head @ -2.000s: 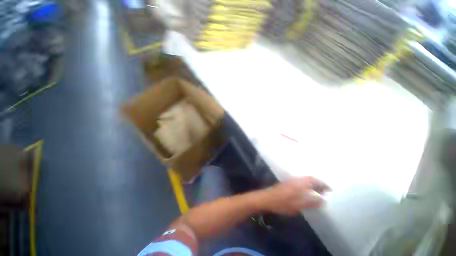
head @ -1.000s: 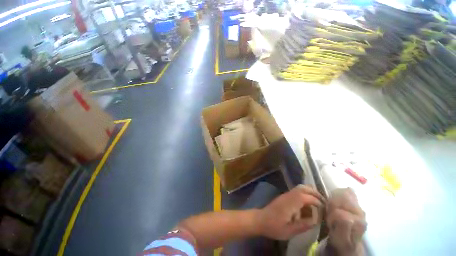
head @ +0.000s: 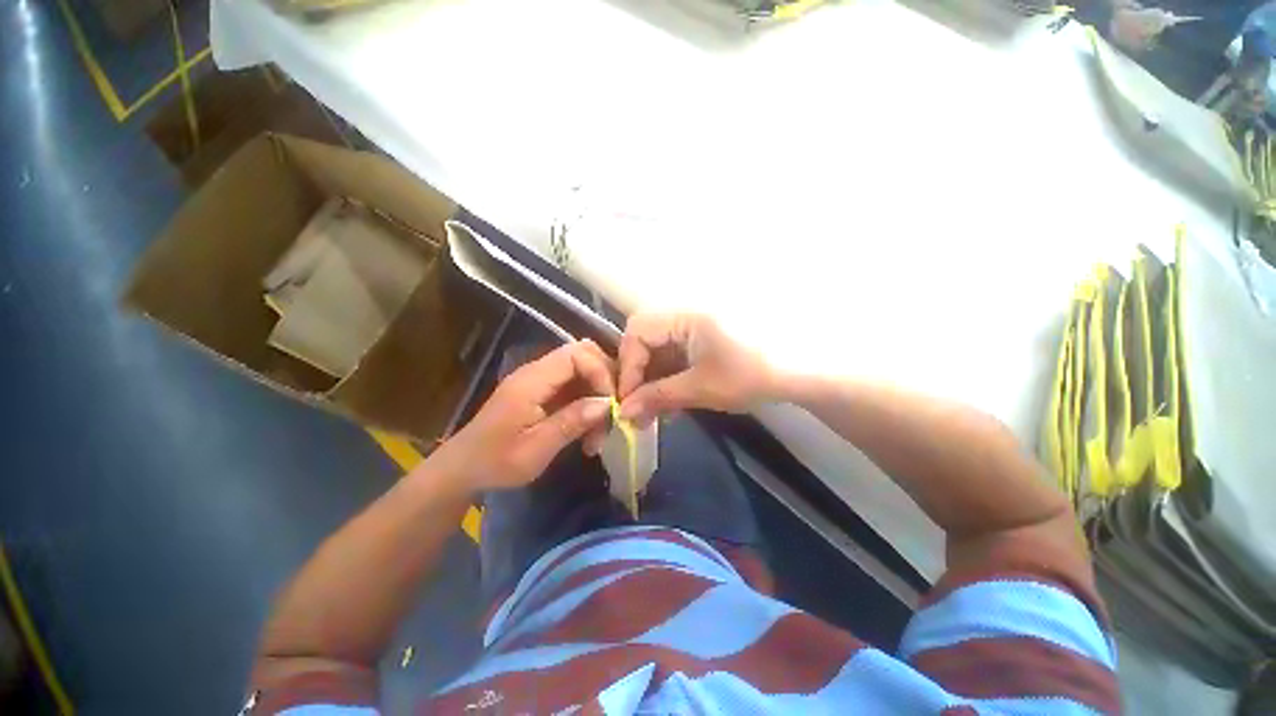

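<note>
My left hand (head: 539, 420) and my right hand (head: 686, 367) meet over my lap, fingertips close together. Both pinch the yellow end (head: 617, 409) of a beige fabric cover (head: 633, 455). A short pale piece with a yellow edge hangs below the fingertips to a point. The cover's folded panel extends up and left from the hands, beside the table edge. What lies between the fingertips is too small and hidden to tell.
A white-covered table (head: 840, 182) is ahead and to the right. An open cardboard box (head: 210, 266) with beige pieces (head: 343, 287) is at the left. Upright covers with yellow ends (head: 1119, 378) are at the right. Small dark cords (head: 561, 244) lie near the table edge.
The view has swung down and to the right, towards my lap. The hands, earlier at the table's edge with the cover, now pinch its yellow end over my lap.
</note>
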